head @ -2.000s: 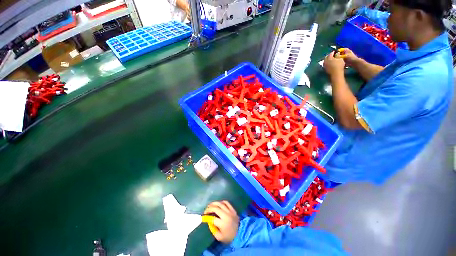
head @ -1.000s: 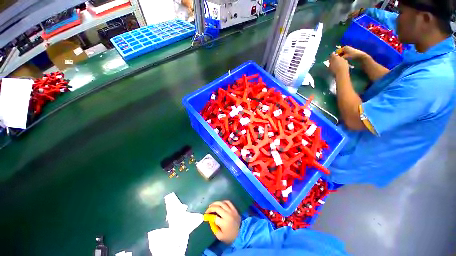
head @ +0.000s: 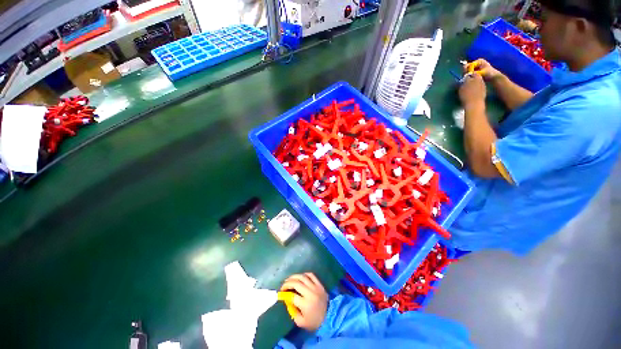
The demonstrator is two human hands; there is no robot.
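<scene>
My right hand (head: 305,301) is at the bottom centre, fingers curled, with a yellow finger cot (head: 290,305) at the edge of the white wipes (head: 235,310). Whether it grips anything is hidden. My left hand is out of the picture. A small black part (head: 138,337) lies at the bottom edge, left of the wipes. Farther in, a black holder (head: 241,214) lies beside tiny gold-and-red pieces. A small pale box (head: 283,226) stands between it and the blue bin.
The blue bin (head: 289,187), heaped with red branched parts (head: 361,184), stands at centre right, with more red parts below. A white fan (head: 408,73) is behind it. A light-blue grid tray (head: 208,51) lies across the bench (head: 136,204). Another person (head: 531,157) sits at right.
My right hand stays in place by the wipes. The view has shifted slightly. The other person's hands have moved a little.
</scene>
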